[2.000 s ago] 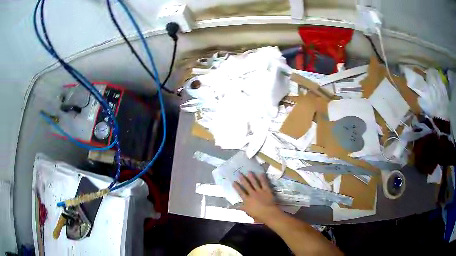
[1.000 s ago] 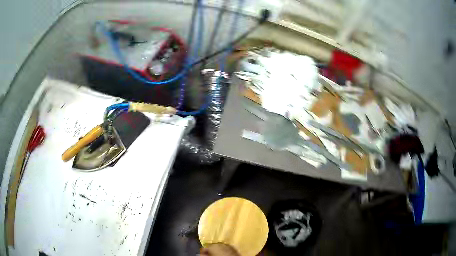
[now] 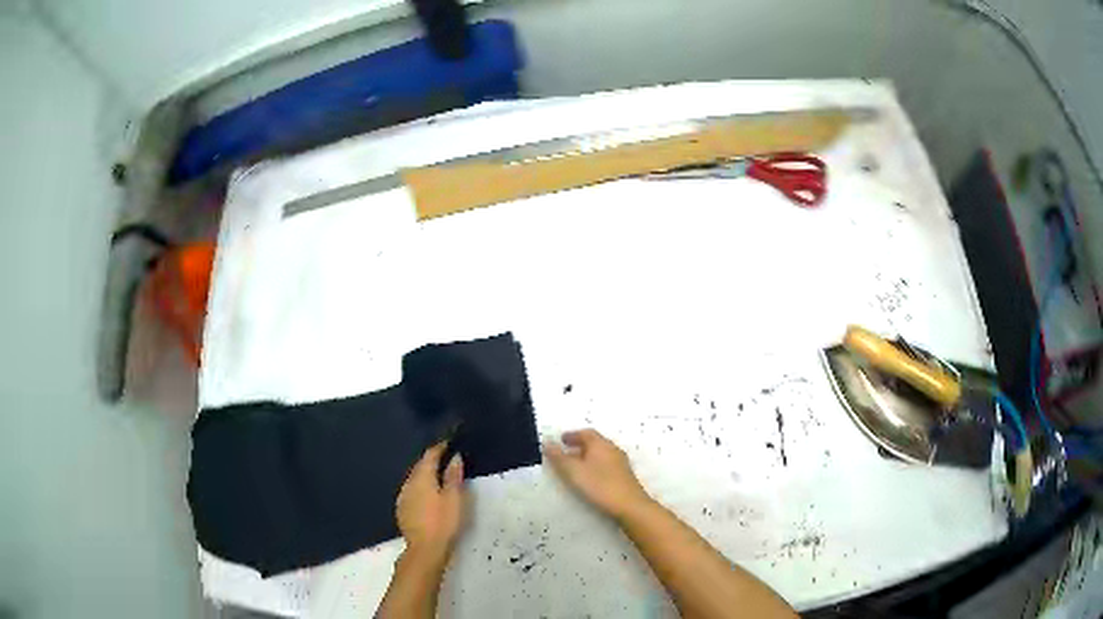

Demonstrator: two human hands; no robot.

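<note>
Dark knit panels [image 3: 321, 466] lie on the white pressing table at the front left, a long piece with a squarer part at its right end. I cannot tell how many layers there are. My left hand [image 3: 432, 496] is at the panel's lower edge, with a dark fold of fabric pinched between thumb and fingers. My right hand [image 3: 595, 469] is just right of the panel's right edge, fingers apart and empty, low over the table.
The steam iron [image 3: 889, 393] rests at the table's right side on a dark pad [image 3: 968, 438]. A tan card strip [image 3: 520, 179], a steel ruler [image 3: 345, 194] and red-handled shears [image 3: 786, 178] lie along the back. The white table [image 3: 677, 278] has dark specks. A blue object [image 3: 351, 103] stands behind it.
The view has swung left from the cluttered grey table to the pressing table. The dark panels and both hands are now in view; the iron now shows at the right.
</note>
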